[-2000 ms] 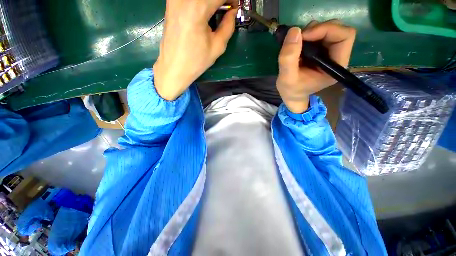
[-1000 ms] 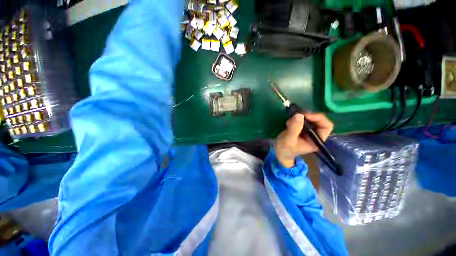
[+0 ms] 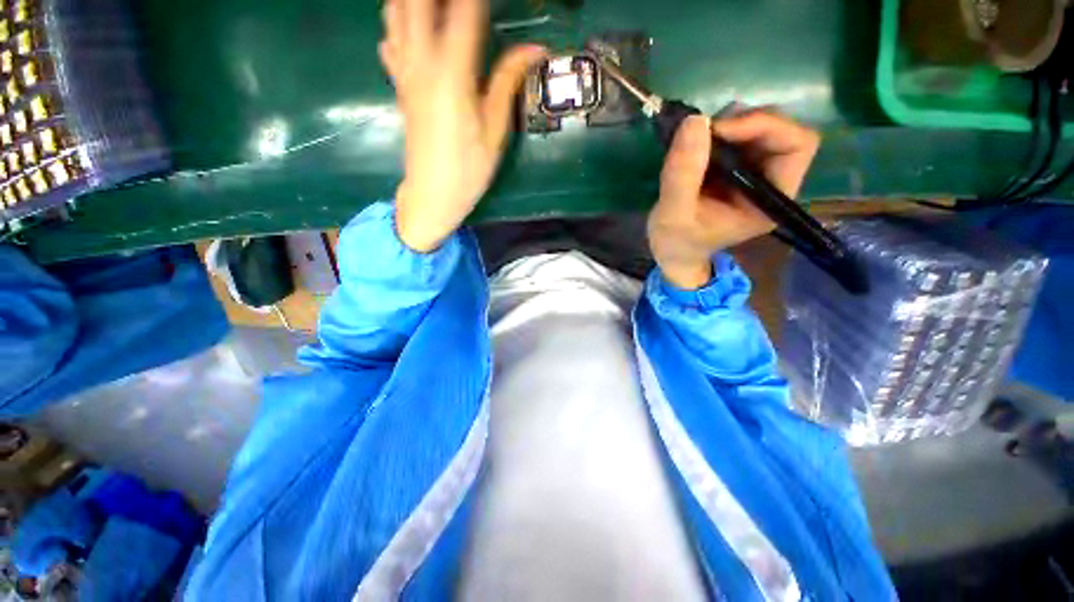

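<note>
A small rounded-square watch case (image 3: 569,85) with a dark rim and pale inside sits on the dark grey fixture (image 3: 624,80). My right hand (image 3: 736,176) holds the soldering iron (image 3: 771,200) like a pen; its metal tip is at the case's upper right edge. My left hand (image 3: 453,112) is just left of the case, slightly blurred, with thumb and fingers apart; the fingers reach the top edge. I see nothing held in it. A thin solder wire (image 3: 300,147) lies on the green bench left of the hand.
The green bench (image 3: 318,47) has blister trays (image 3: 41,129) at its left end. A green basket (image 3: 942,115) with a brownish pot (image 3: 1022,26) and black cables (image 3: 1042,147) is at the upper right. A wrapped tray stack (image 3: 925,323) stands below the bench edge at right.
One second ago the fixture was empty and the case lay beyond it; now the case is on it. My left hand has come into view, and the iron tip has moved to the case.
</note>
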